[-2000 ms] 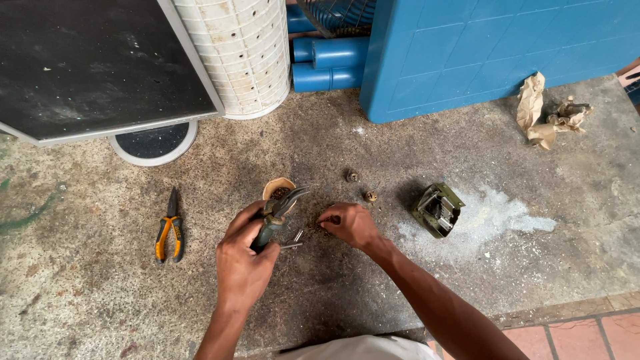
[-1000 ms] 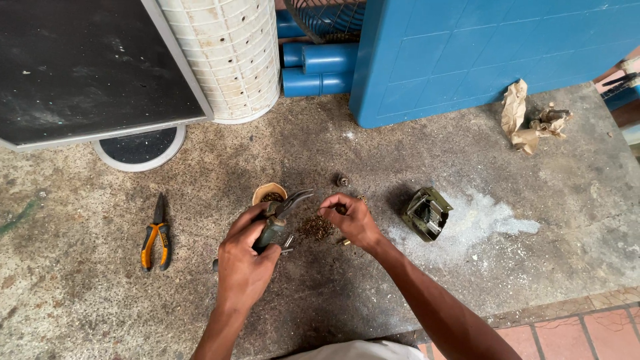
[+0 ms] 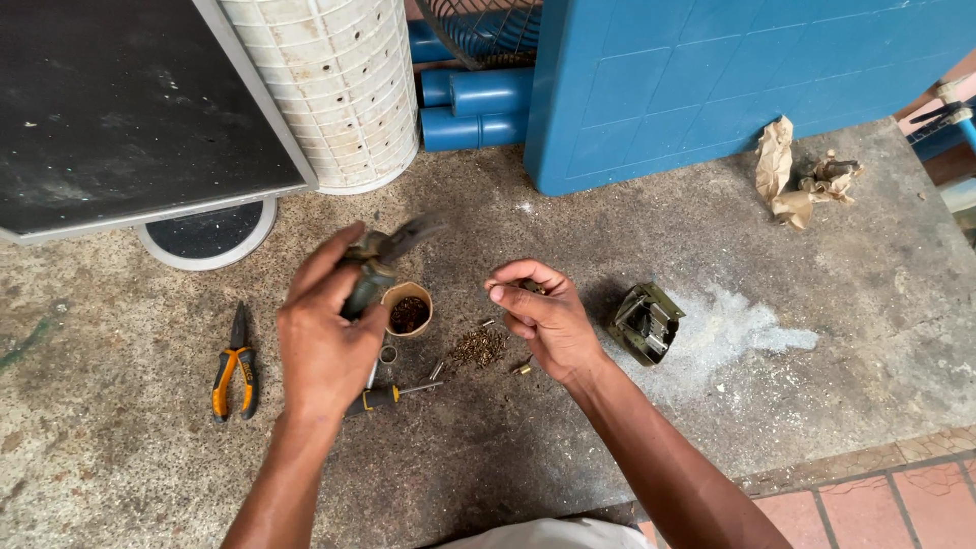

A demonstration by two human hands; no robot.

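My left hand (image 3: 332, 320) grips dark-handled pliers (image 3: 381, 255), blurred, with their metal jaws pointing up and right. My right hand (image 3: 545, 316) holds a small brass-coloured piece (image 3: 531, 287) between its fingers. Between and below the hands lies a pile of tiny brass-coloured pieces (image 3: 479, 347), with a small brass cylinder (image 3: 522, 369) to its right. A small round cup (image 3: 407, 309) of dark brownish bits stands beside my left hand. Below it are a metal ring (image 3: 388, 354) and a screwdriver (image 3: 389, 396) with a black and yellow handle, partly behind my left wrist.
Orange-and-black pliers (image 3: 236, 366) lie at left. An open olive-green metal case (image 3: 646, 324) stands at right beside white powder (image 3: 732, 335). Crumpled brown paper (image 3: 775, 168) lies farther back. A blue plastic panel (image 3: 686, 91), blue pipes (image 3: 492, 91), a white perforated cylinder (image 3: 335, 91) and a black framed board (image 3: 137, 114) line the back.
My left hand has lifted with the pliers, away from the right hand. My right hand has moved up off the pile, and more of the pile and the screwdriver now show.
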